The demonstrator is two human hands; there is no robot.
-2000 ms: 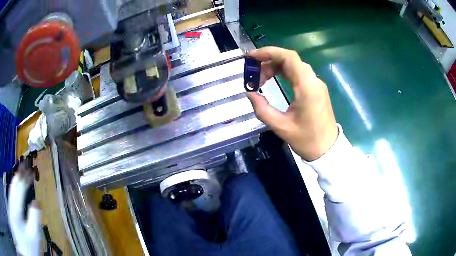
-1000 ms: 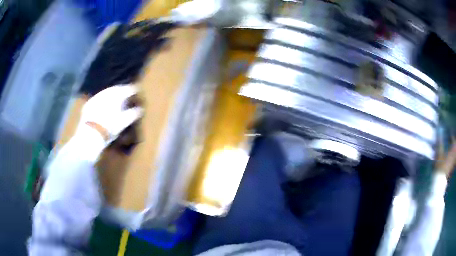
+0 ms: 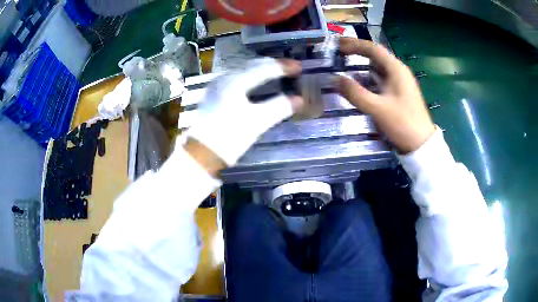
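Observation:
My left hand (image 3: 227, 112), in a white glove with bare fingertips, holds a small black plastic housing (image 3: 268, 90) between thumb and fingers, just left of the fixture. The tan fixture (image 3: 312, 104) is blurred on the silver T-slot table (image 3: 295, 150), below the machine head (image 3: 286, 36). My bare right hand (image 3: 392, 100) is right of the fixture. Its thumb and forefinger are around a small dark blurred thing (image 3: 339, 58), which looks like another housing. The fixture's pocket cannot be made out.
Black housings (image 3: 71, 171) lie in rows on cardboard (image 3: 112, 191) at left. Cloudy bottles (image 3: 146, 85) and a white cloth (image 3: 115, 99) stand beyond. A red emergency button (image 3: 256, 9) is close overhead. The pale handwheel (image 3: 302, 189) is below the table. Green surface (image 3: 454, 76) at right.
My left hand has come from the cardboard to the fixture with a housing. My right hand is back over the table's right part. The view has swung back from the left side.

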